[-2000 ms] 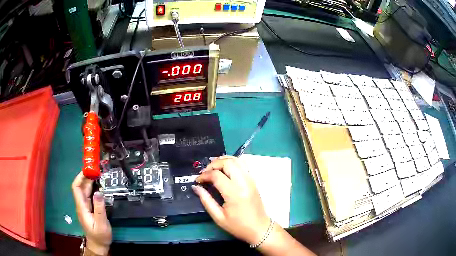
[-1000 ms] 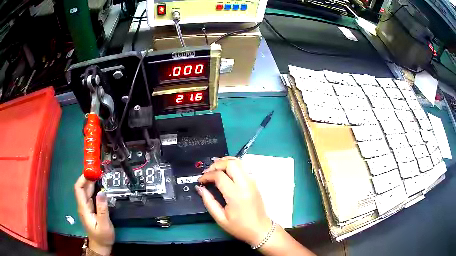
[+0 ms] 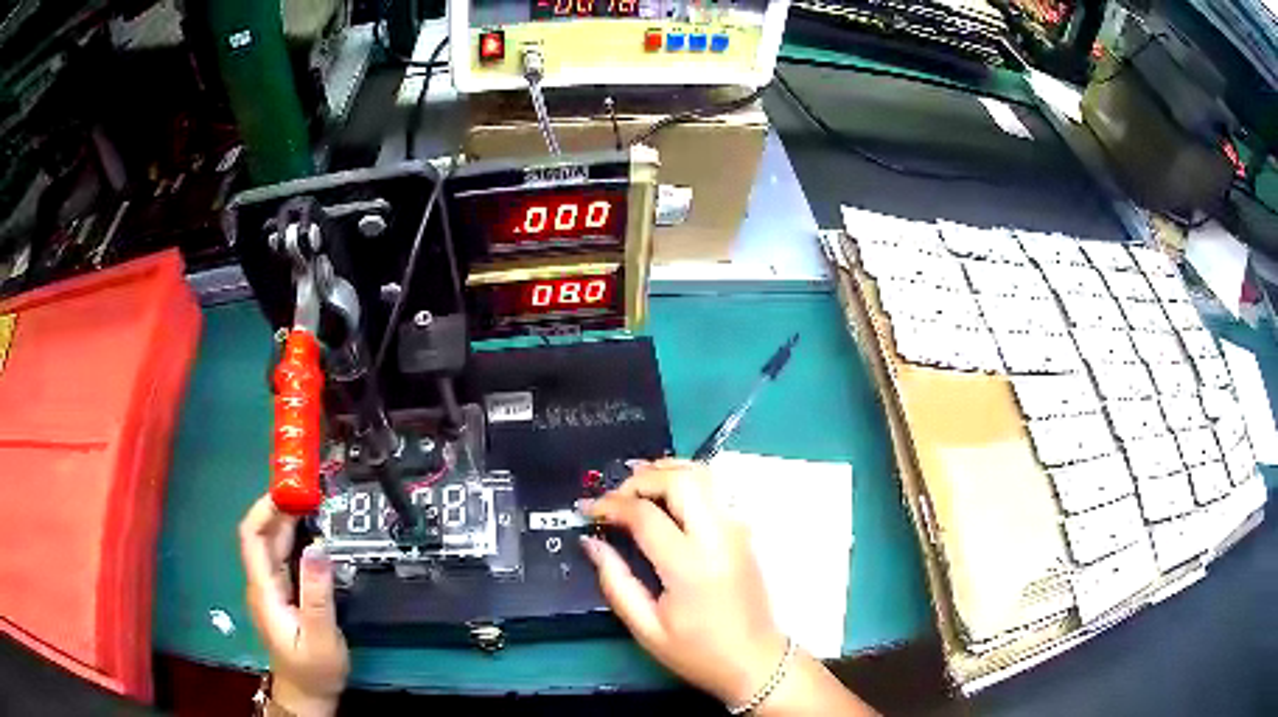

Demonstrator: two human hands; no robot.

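Note:
The black test fixture (image 3: 421,595) stands in front of me. Its ribbed red clamp handle (image 3: 296,420) hangs down. A clear acrylic plate (image 3: 502,525) lies over the display board (image 3: 367,513), which shows white digits, partly hidden by the clamp rod. My left hand (image 3: 297,616) is around the fixture's front left corner, thumb in front, other fingers partly hidden. My right hand (image 3: 694,581) is over the controls beside a white label (image 3: 555,520); its fingertips touch the controls, and the exact contact is hidden. Two red panel meters (image 3: 547,259) read .000 and about 08.0.
A red tray (image 3: 91,462) is at the left. A pen (image 3: 750,399) and white paper (image 3: 806,546) lie right of the fixture. Rows of white rectangles (image 3: 1107,406) lie on cardboard (image 3: 974,483) at right. A bench instrument (image 3: 617,49) stands on a box behind.
The view has shifted, so the scene sits lower and further right. The lower meter went from 20.8 to 21.6 to about 08.0. Both hands stay at the fixture.

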